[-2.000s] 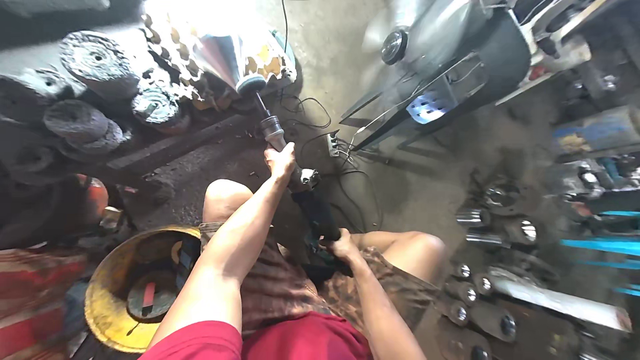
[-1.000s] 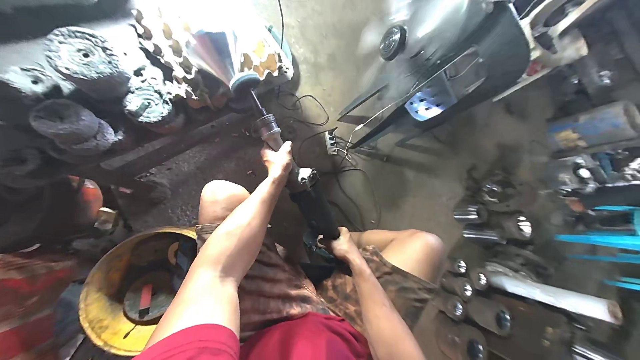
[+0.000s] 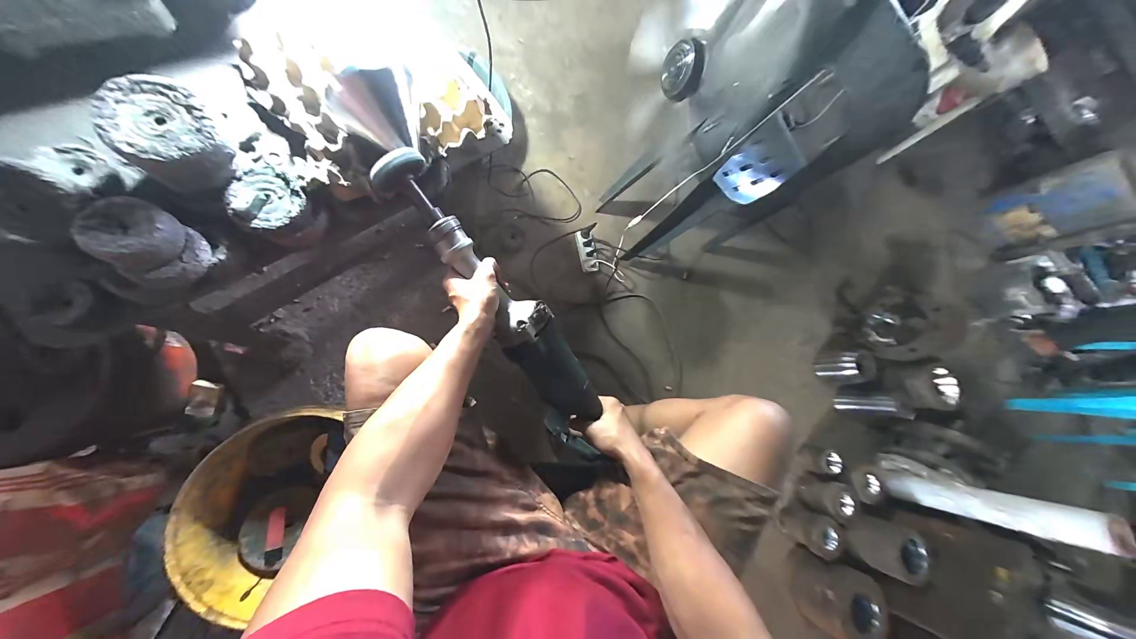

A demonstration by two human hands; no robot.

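Observation:
My left hand (image 3: 475, 291) grips the metal front neck of a long power grinder (image 3: 555, 359). My right hand (image 3: 608, 428) is closed around its dark rear end, near my lap. From the tool's nose a thin shaft runs up and left to a round grinding wheel (image 3: 397, 169). The wheel's far side meets, or lies very close to, the narrow end of a shiny metal cone (image 3: 373, 102); exact contact cannot be told.
Rough cylindrical rolls or castings (image 3: 160, 124) stand at upper left. A yellow round tub (image 3: 191, 532) sits by my left knee. A power strip (image 3: 587, 251) with cables lies on the floor ahead. Metal cylinders (image 3: 887, 546) are at right, below a dark stand (image 3: 825, 115).
Both hands keep their hold on the grinder. The tool's body, blurred and partly hidden two seconds ago, shows more plainly now. The view has shifted slightly.

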